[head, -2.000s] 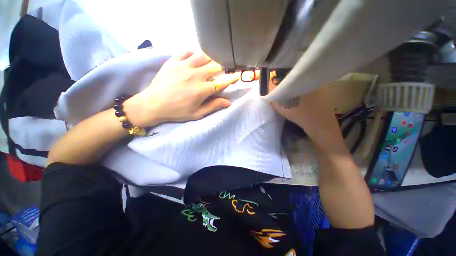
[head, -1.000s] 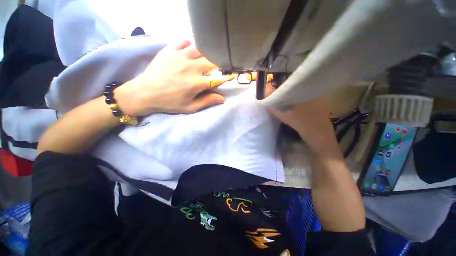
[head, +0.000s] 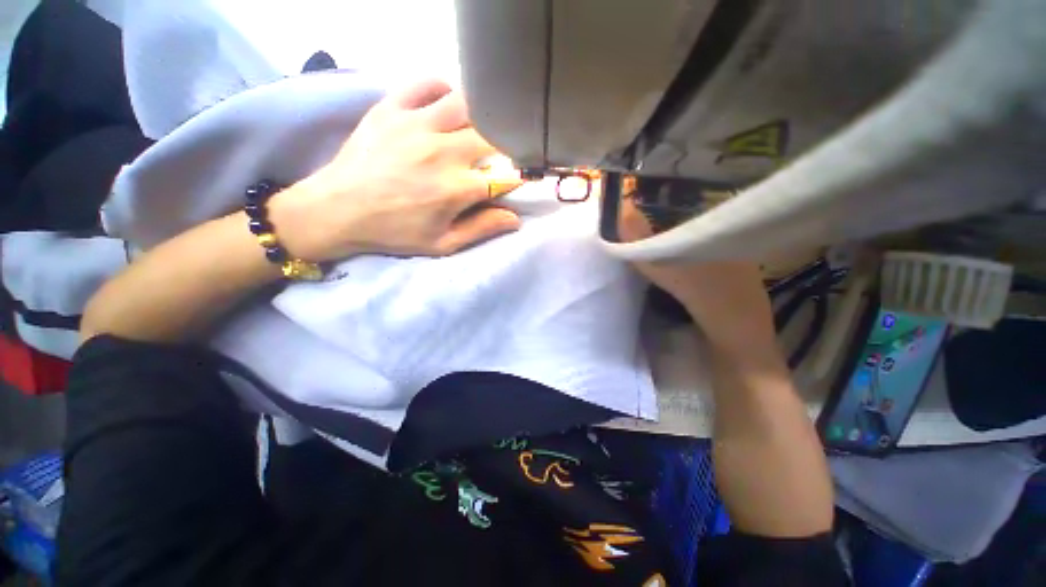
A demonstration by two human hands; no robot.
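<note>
A light grey garment panel [head: 493, 327] lies under the sewing machine head [head: 574, 80] and hangs over the table's front edge, with a black panel [head: 482, 413] at its lower edge. My left hand [head: 419, 184] lies on the grey cloth, fingers spread, fingertips by the lit presser foot [head: 574, 187]. My right hand [head: 677, 258] reaches behind a raised pale cloth edge [head: 803, 206]; its fingers are mostly hidden, so its hold cannot be told.
A smartphone [head: 883, 384] with a lit screen stands at the right, below a ribbed white cap [head: 946, 287]. Black shear handles [head: 803, 304] lie right of my right wrist. A red container [head: 29, 367] is at far left, blue baskets [head: 688, 493] below.
The view has shifted slightly. The raised pale edge at right hangs lower, uncovering a yellow warning label on the machine. My hands have stayed in nearly the same place by the needle.
</note>
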